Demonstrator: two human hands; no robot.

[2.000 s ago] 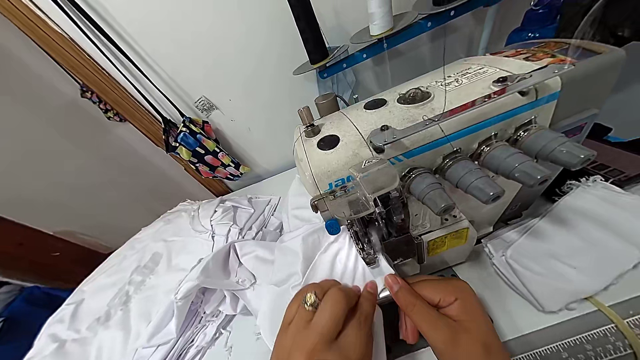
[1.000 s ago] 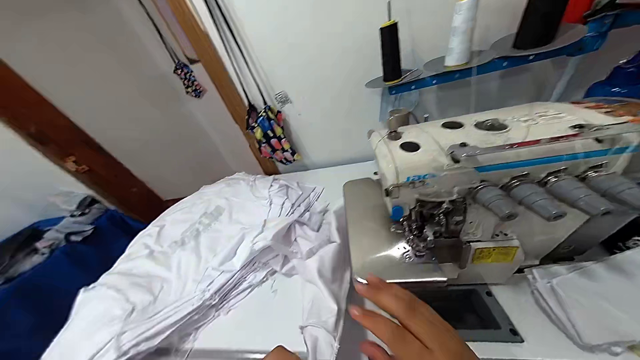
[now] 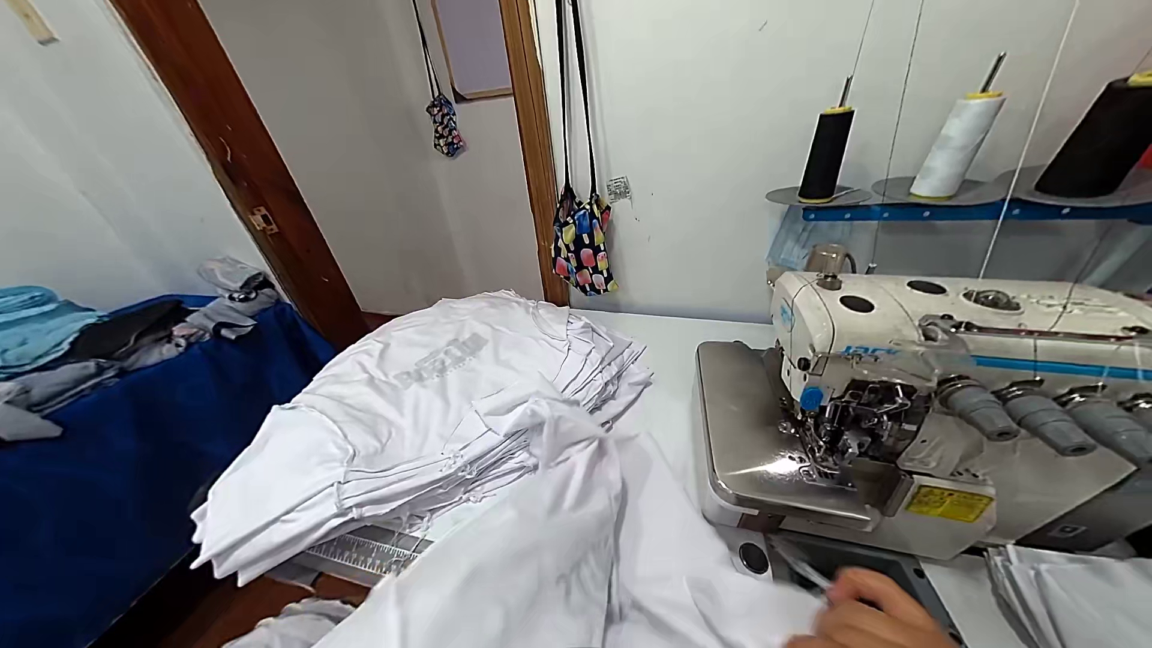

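Note:
My right hand (image 3: 868, 612) is at the lower right edge, below the Jack overlock sewing machine (image 3: 900, 396). It looks closed around a thin, blurred metallic tool, whose kind I cannot tell. A white garment (image 3: 558, 540) is spread across the front, beside that hand and left of the machine's metal plate (image 3: 751, 432). My left hand is out of view. Behind the garment lies a stack of white shirts (image 3: 405, 387) with grey print on the top one.
Folded white fabric (image 3: 1071, 594) lies right of the machine. Thread cones (image 3: 828, 148) stand on a blue rack behind it. A patterned pouch (image 3: 585, 243) hangs on the wall. Clothes lie on a blue cloth (image 3: 180, 405) at left. A ruler (image 3: 369, 549) shows at the table's front.
The white fabric two seconds ago was at the machine's needle area under both hands; now a garment lies left of it. My left hand has left the view. The view has swung left.

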